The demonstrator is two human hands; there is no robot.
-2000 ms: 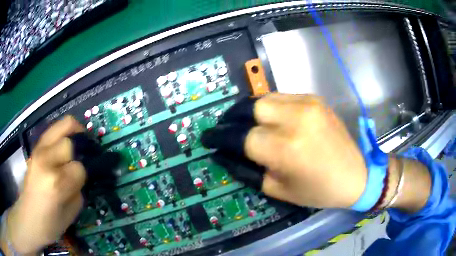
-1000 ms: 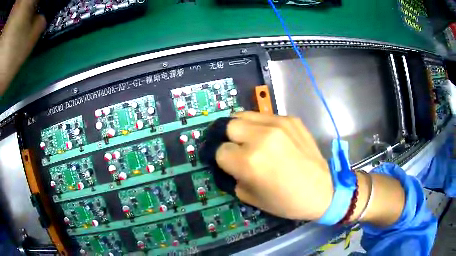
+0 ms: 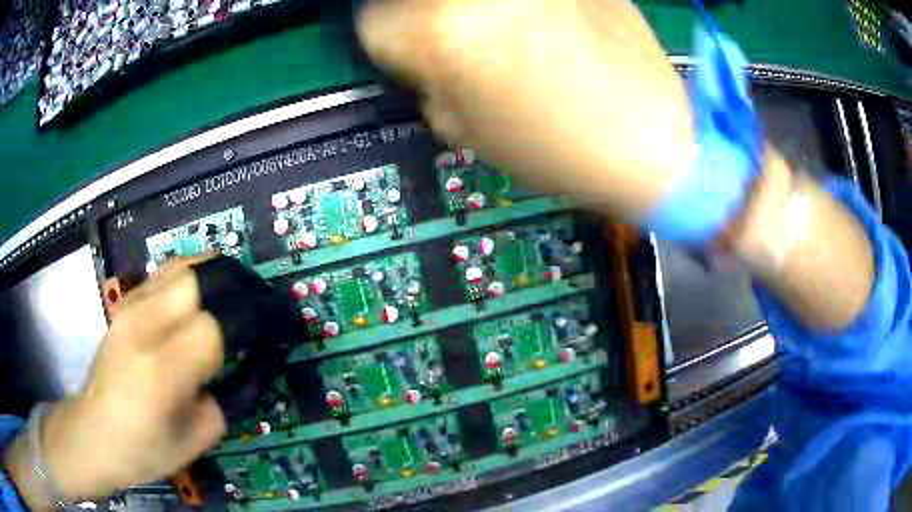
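A black pallet (image 3: 140,220) holds green circuit boards (image 3: 366,290) in three columns and four rows. Silver-white capacitors with red ends (image 3: 473,274) stand on the boards. My left hand (image 3: 170,350), with black finger cots, is over the left column, fingertips down at the second row; the fingers hide those boards and anything held. My right hand (image 3: 520,90) is blurred above the pallet's back edge, covering part of the top right board; its dark fingertips are unclear. A light blue strap (image 3: 715,150) is on the right wrist.
A black tray with a heap of capacitors (image 3: 130,45) lies on the green mat (image 3: 60,175) at upper left. Orange clamps (image 3: 642,350) line the pallet's sides. Conveyor rails run behind and in front. A metal plate shows at left, and yellow-dotted material (image 3: 868,22) at top right.
My left hand has come from the capacitor tray to the left column. My right hand has left the right column and moved up and back. The view has shifted, so the pallet appears farther right.
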